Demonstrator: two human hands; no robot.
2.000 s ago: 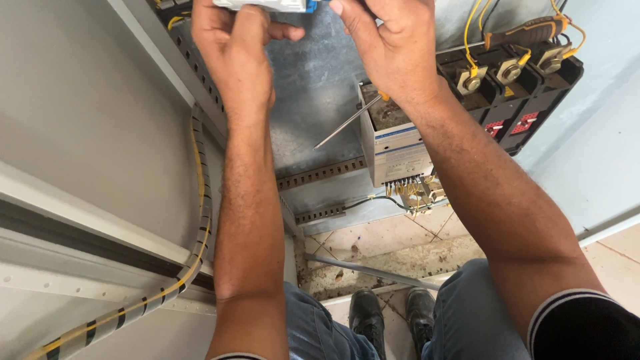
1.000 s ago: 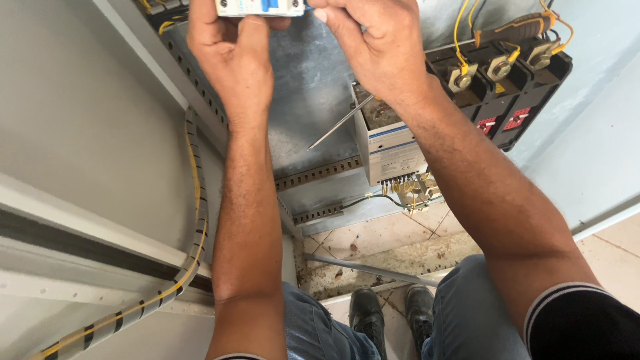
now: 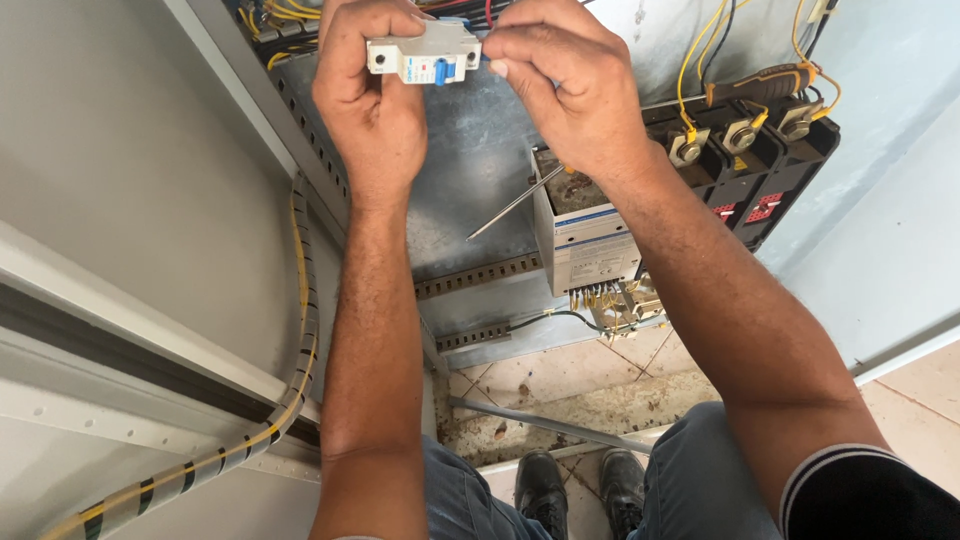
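Note:
At the top centre, my left hand [image 3: 375,112] grips a white miniature circuit breaker [image 3: 416,58] with a blue toggle. My right hand [image 3: 574,82] pinches a small blue piece [image 3: 484,52], perhaps a wire end, at the breaker's right end; the fingers mostly hide it. The metal shaft of a screwdriver [image 3: 514,204] sticks out below my right hand, its tip pointing down and left; its handle is hidden. A second screwdriver with a brown and orange handle [image 3: 761,84] lies on top of the large black breaker [image 3: 802,161] at the right.
A boxy white electrical device [image 3: 589,240] with a row of wired terminals stands below my right hand. Slotted metal rails [image 3: 480,276] cross the cabinet's back plate. A spiral-wrapped cable bundle [image 3: 304,300] curves down the left side. A metal bar [image 3: 547,424] lies near the boots.
The breaker has come lower and further into view, with both hands around it. The blue toggle and front face now show fully.

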